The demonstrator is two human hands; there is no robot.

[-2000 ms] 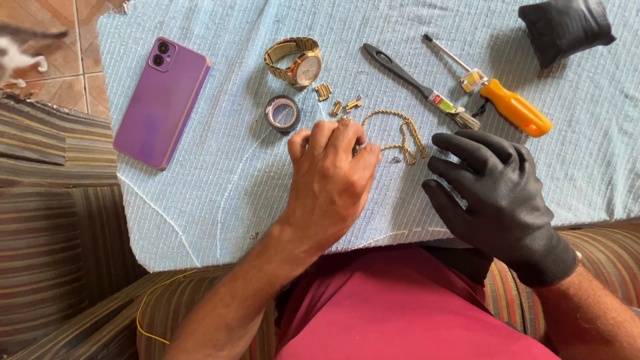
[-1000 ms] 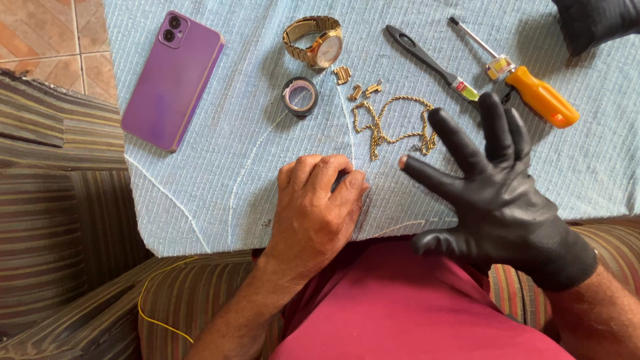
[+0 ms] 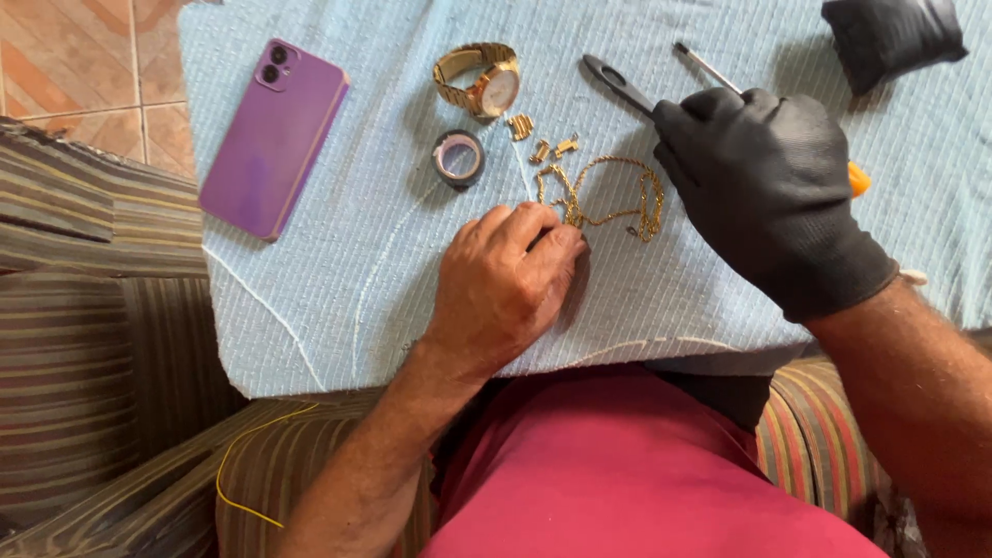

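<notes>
My bare left hand point(image 3: 508, 271) rests on the cloth with curled fingers, its fingertips at the lower left part of a gold-coloured chain point(image 3: 620, 215); whether it grips anything is hidden. My right hand point(image 3: 763, 194), in a black glove, lies over a brush and a screwdriver. The brush's dark handle point(image 3: 620, 84) sticks out at its fingertips, while its bristles are hidden. Beyond the knuckles shows the screwdriver's shaft point(image 3: 709, 68), with a bit of its orange handle point(image 3: 859, 180) on the other side. Several gold-coloured watch links point(image 3: 521, 126) lie above the chain.
A gold-coloured wristwatch point(image 3: 496, 87) stands above a roll of dark tape point(image 3: 459, 159). To the left lies a purple phone point(image 3: 273, 139). A black cushion-like item point(image 3: 891, 39) sits at the upper right. The light blue tablecloth point(image 3: 294, 310) ends near my lap.
My gloved right hand was spread below the brush and screwdriver; it has moved up and now covers parts of both. My left hand has moved up to the chain's edge.
</notes>
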